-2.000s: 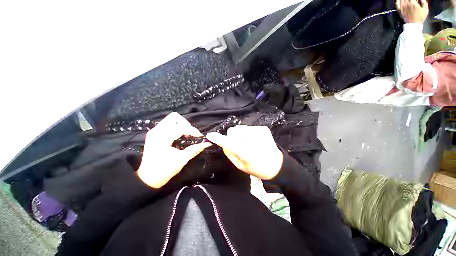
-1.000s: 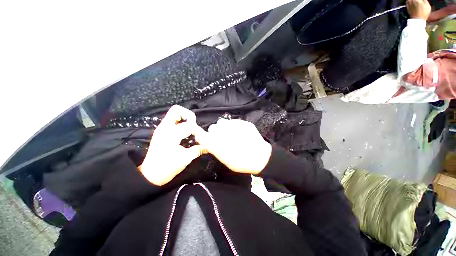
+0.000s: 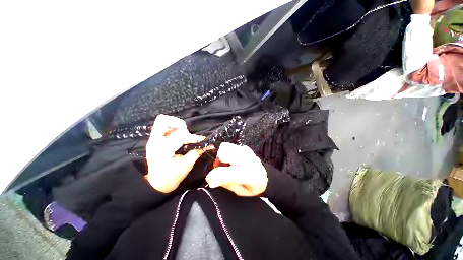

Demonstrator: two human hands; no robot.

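Observation:
A black garment (image 3: pixel 172 84) with nubbly speckled cloth lies across my lap, partly under the white table's edge. A beaded trim (image 3: pixel 221 131) with silvery glints runs along it to my fingers. My left hand (image 3: pixel 171 155) pinches the trimmed edge between thumb and fingers. My right hand (image 3: pixel 237 170) is just to the right and a little lower, apart from the left, with fingers curled together. A small reddish patch shows at its fingertips. Whether it holds a needle or thread is too small to tell.
The white table (image 3: pixel 76 56) spans the upper left. Another person's sleeve (image 3: pixel 419 51) and a black garment with pale edging (image 3: pixel 363 48) are at the upper right. An olive-green bundle (image 3: pixel 393 205) lies on the grey floor (image 3: pixel 373 137). A purple item (image 3: pixel 66 217) is at the lower left.
My right hand has drawn away from my left and moved slightly down, and more trim now shows between them. The neighbour's hand has shifted up, partly out of view.

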